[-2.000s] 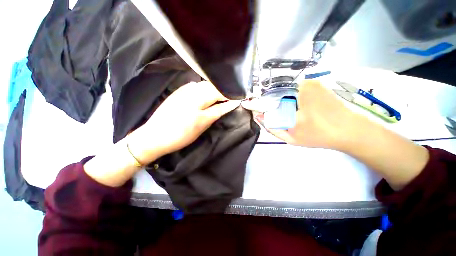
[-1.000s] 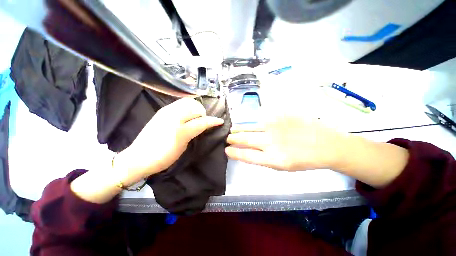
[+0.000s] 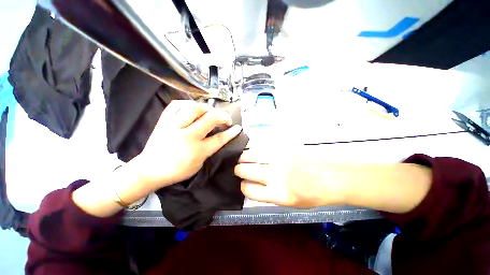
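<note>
A dark garment piece (image 3: pixel 215 190) lies under the needle area of the white sewing machine (image 3: pixel 317 27) and over the table's front edge. My left hand (image 3: pixel 185 145) presses on the cloth just in front of the presser foot (image 3: pixel 223 94), fingers bent and close together. My right hand (image 3: pixel 290 177) is at the cloth's right edge, fingertips on or at it; its thumb side is washed out by glare. The blue-and-clear attachment (image 3: pixel 265 102) sits right of the presser foot.
More dark cloth (image 3: pixel 51 75) lies at the left. Blue-handled snips (image 3: pixel 376 102) lie right of the machine, and black snips (image 3: pixel 473 128) lie at the far right. A ruler strip (image 3: pixel 279 218) runs along the front edge. A blue piece (image 3: pixel 296 70) lies behind the attachment.
My hands were pinching a cloth edge together near the foot; now the left presses the cloth and the right has moved down along its right edge. The view has shifted, showing the foot and black snips.
</note>
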